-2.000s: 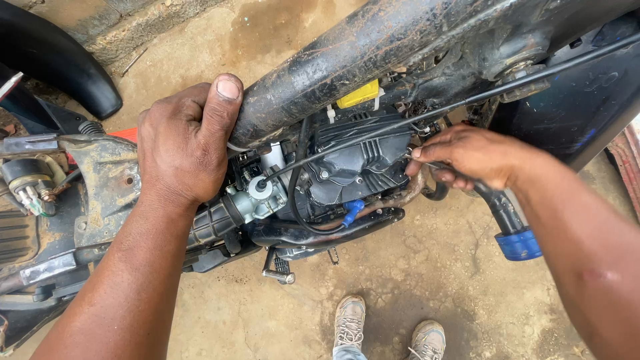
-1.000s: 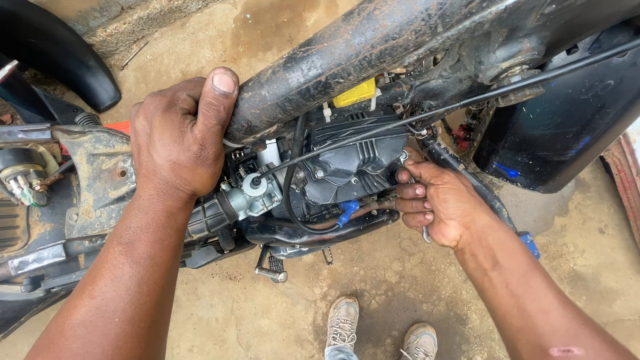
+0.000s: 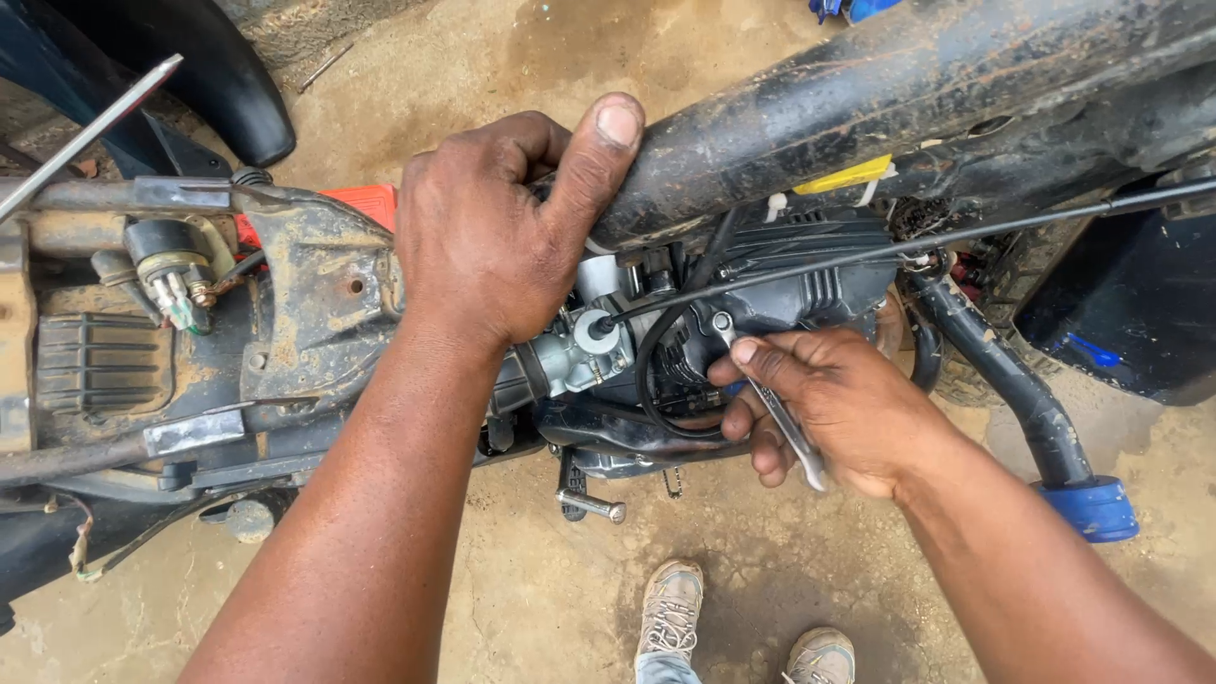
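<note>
My left hand [image 3: 503, 218] grips the lower end of the motorcycle's thick black frame tube [image 3: 817, 123], thumb on top. In my right hand [image 3: 817, 399] is a steel combination wrench [image 3: 787, 426]. Its ring end sits at a bolt on the near side of the black engine head cover [image 3: 788, 294]; its open end points toward the ground. Between my hands lie the silver carburetor [image 3: 594, 351] and a curved black hose [image 3: 646, 366]. A black cable [image 3: 855, 255] runs slantwise over the engine. My left palm and the tube part beneath it are hidden.
The bare rear frame [image 3: 313, 294] with a round relay-like part [image 3: 169, 252] lies at left. A kick lever [image 3: 591, 503] juts out below the engine. A black bar with a blue end [image 3: 1088, 508] stands at right, near a dark fender [image 3: 1130, 304]. My shoes [image 3: 671, 608] are on the concrete.
My right hand has moved left along the engine head cover, from its right end to the bolt nearer the carburetor. The black bar at right has swung back outward. My left hand stays on the tube.
</note>
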